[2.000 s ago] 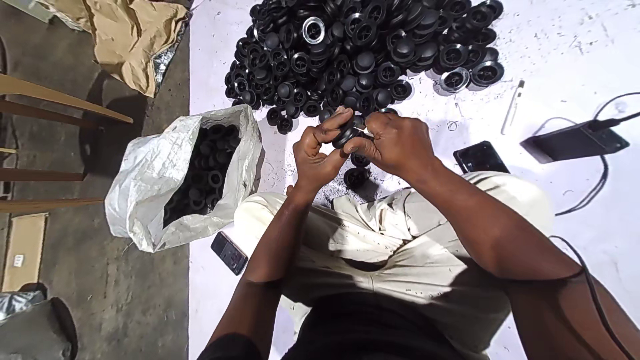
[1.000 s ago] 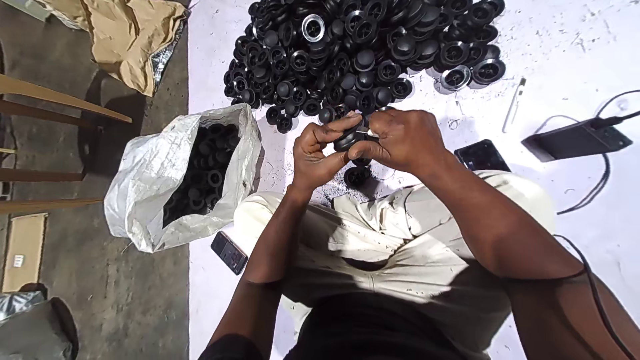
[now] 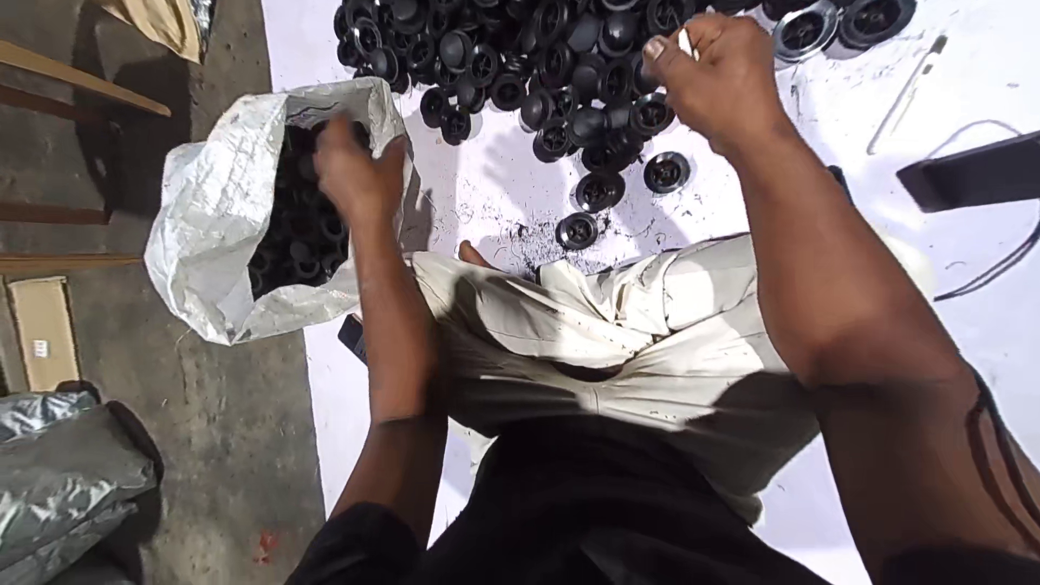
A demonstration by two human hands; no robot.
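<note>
My left hand [image 3: 357, 166], blurred, is in the mouth of a white woven sack [image 3: 211, 219] that holds many round black plastic parts [image 3: 305, 236]; whether its fingers hold a part cannot be told. At the near right edge of a large pile of similar black parts [image 3: 585, 81] is my right hand [image 3: 719, 81], its fingers closed on a small white-tipped tool [image 3: 686, 42], mostly hidden in the fist. Between the pile and my lap lie a few single round black parts [image 3: 578, 231] with spoked centres.
A thin pen-like tool [image 3: 906, 96] lies on the white sheet at the right, beside a black device [image 3: 971, 172] with a cable. A phone [image 3: 353, 336] is partly under my left forearm. Wooden legs [image 3: 81, 77] and a grey bundle [image 3: 73, 479] are at the left.
My hands were together over a black part in front of me. The left has moved left into the sack; the right has moved away to the pile. The part is no longer between them.
</note>
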